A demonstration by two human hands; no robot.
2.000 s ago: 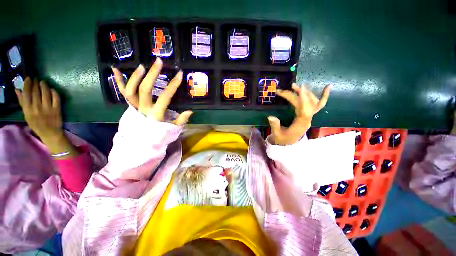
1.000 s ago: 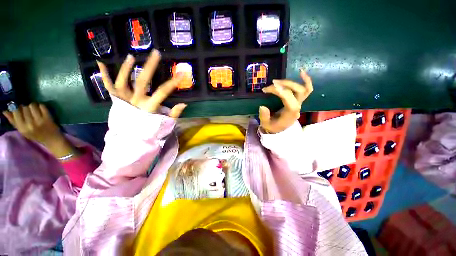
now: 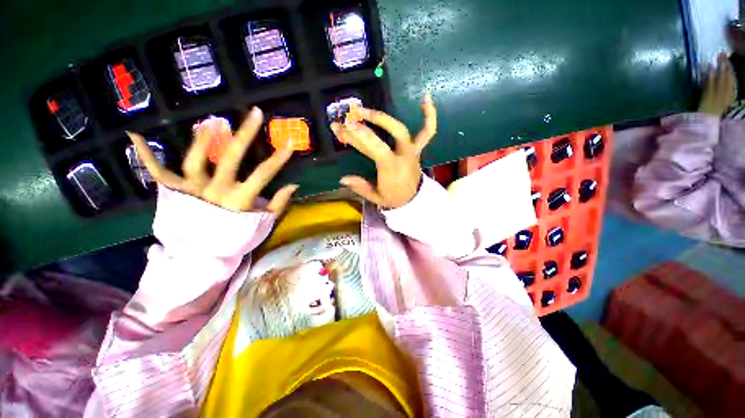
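Observation:
A black pocket tray [image 3: 233,98] with two rows of five pockets lies on the green bench, a lit smartwatch body in each pocket. My left hand [image 3: 219,167] is spread over the front row, fingers apart, holding nothing; its fingers partly cover an orange-red lit unit [image 3: 214,137]. An orange-filled unit [image 3: 289,134] is by that hand's fingertips. My right hand [image 3: 390,155] has fingertips on or just over the rightmost front unit [image 3: 343,112], and its other fingers are apart. In the back row, the two left units show red cells on grids; the others show pale rows or a white face.
A red-orange tray [image 3: 572,220] of small dark units is below the bench edge at right, with a white paper sheet [image 3: 498,196] over its corner. A neighbour's hand [image 3: 719,86] and pink sleeve are at far right. A red crate [image 3: 678,318] is lower right.
The view has shifted, so the black tray appears further left and tilted. My right fingertips are now over the rightmost front unit. The left neighbour's hand is out of view; the right neighbour's hand shows.

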